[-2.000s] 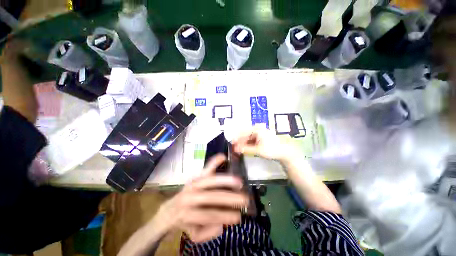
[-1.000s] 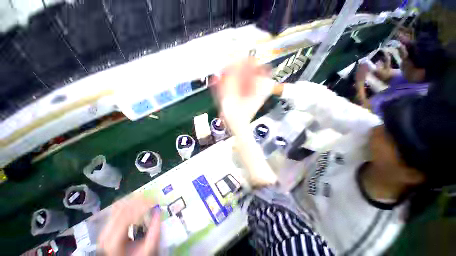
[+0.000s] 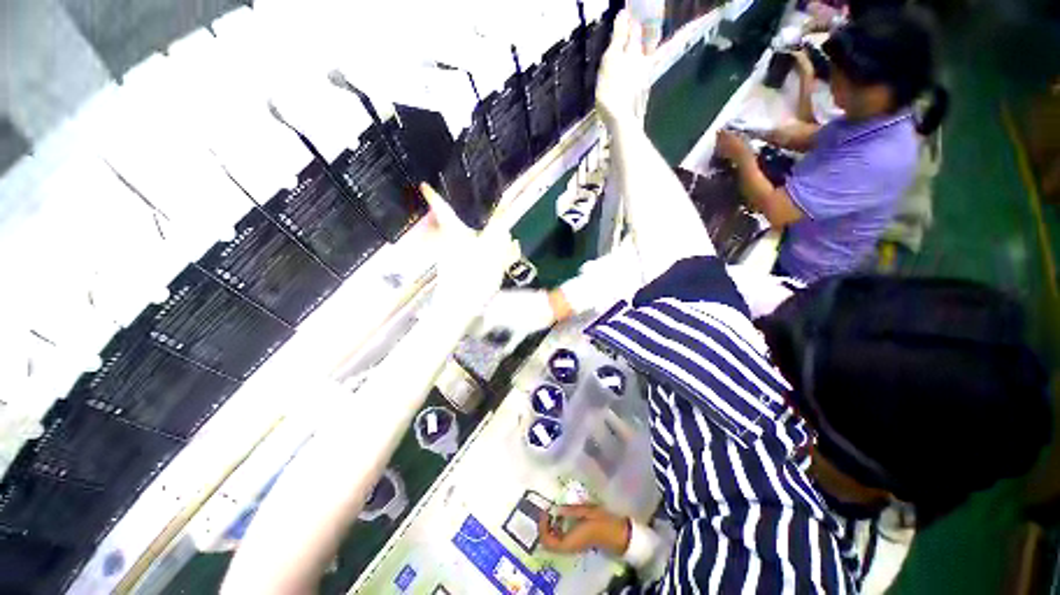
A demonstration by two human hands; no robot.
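A long row of black retail boxes (image 3: 209,302) with white, washed-out tops stands on a raised shelf across the upper left. One black box (image 3: 424,142) sits out of line with the row. My left hand (image 3: 456,238) is raised at the shelf edge, with a fingertip at the lower edge of that box; whether it grips is unclear. My right hand (image 3: 628,64) is raised at the far end of the row, fingers up, overexposed and close to the boxes. I cannot tell if it holds anything.
A neighbour in a black cap (image 3: 918,384) is close at right, a hand (image 3: 585,530) over the printed sheet (image 3: 471,570). Bagged products (image 3: 546,401) stand on the bench; others stand on the green belt (image 3: 401,529). Another worker in purple (image 3: 854,186) is farther off.
The view has swung up and right, bringing the row of black boxes in. My left hand has risen from over the bench to the shelf. My right arm is extended farther away.
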